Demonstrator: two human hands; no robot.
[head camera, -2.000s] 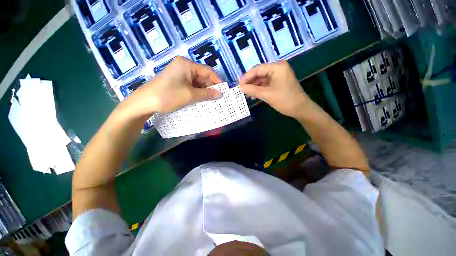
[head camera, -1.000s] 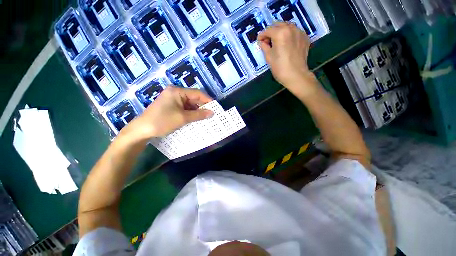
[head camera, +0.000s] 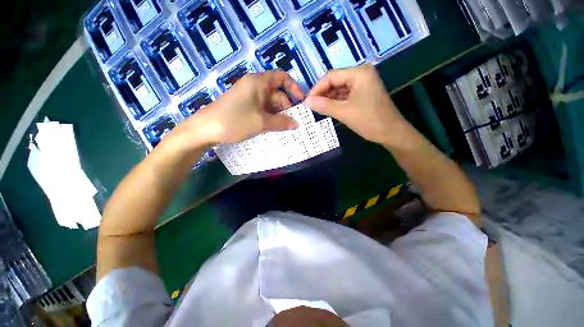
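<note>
My left hand (head camera: 253, 108) grips the white die-cut adhesive sheet (head camera: 282, 148), which has rows of small dark marks, by its upper edge. My right hand (head camera: 352, 102) has thumb and forefinger pinched together at the sheet's top corner, touching or nearly touching my left fingers. Whether a small piece is between the right fingertips cannot be seen. Beyond the hands lies the clear blister tray (head camera: 246, 51) with pale blue and black display modules (head camera: 332, 41) in its pockets. My hands and the sheet hide part of the tray's near edge.
Loose white sheets (head camera: 63, 172) lie fanned on the green bench (head camera: 96, 137) at the left. Stacked trays (head camera: 512, 19) stand at the upper right. More patterned trays (head camera: 493, 112) sit on a lower shelf at the right. Grey-silver stacks (head camera: 22, 262) show at the lower left.
My right hand has come back from over a right-hand pocket of the tray to the sheet's top corner. My left hand and the sheet are slightly higher and further right in view.
</note>
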